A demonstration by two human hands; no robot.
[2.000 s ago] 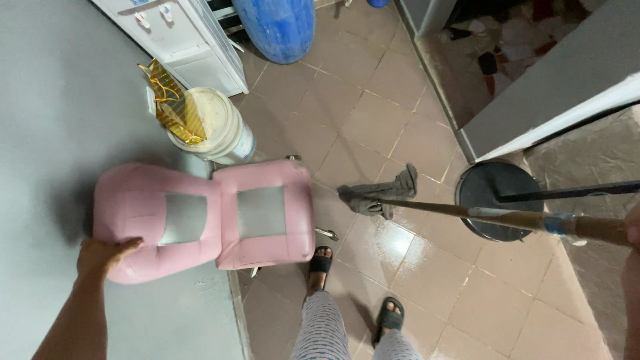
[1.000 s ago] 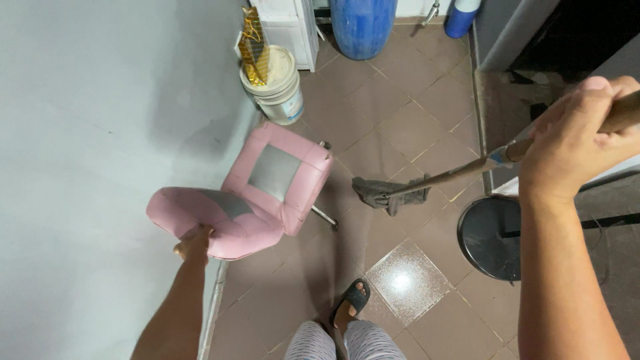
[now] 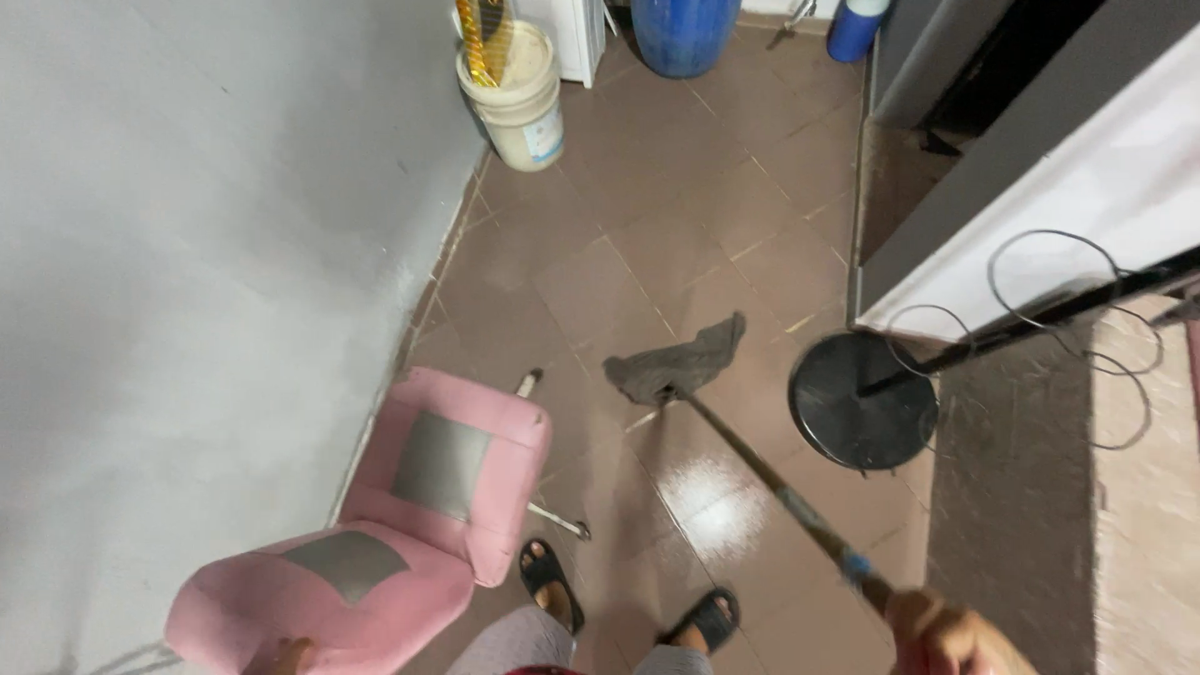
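My right hand [image 3: 952, 633] is closed around the wooden handle of a mop [image 3: 797, 506], low at the right. The handle slopes up and left to a grey mop cloth [image 3: 680, 361] lying on the tiled floor. At the lower left, my left hand [image 3: 281, 654] touches the backrest of a pink and grey padded chair [image 3: 478, 450]; only part of that hand shows, so its grip is unclear. The chair stands beside the wall, its thin metal legs partly hidden under the seat.
A white bucket [image 3: 525, 122] with a gold package stands by the left wall [image 3: 234, 234]. Beyond are a blue barrel [image 3: 684, 33] and a blue container [image 3: 855, 33]. A black round stand base [image 3: 862, 401] with a pole and loose cable [image 3: 1059, 234] is right of the mop.
Compared with a second ago, the chair is farther from the bucket along the wall. My right hand, still on the mop handle, is lower in view. The view has shifted.
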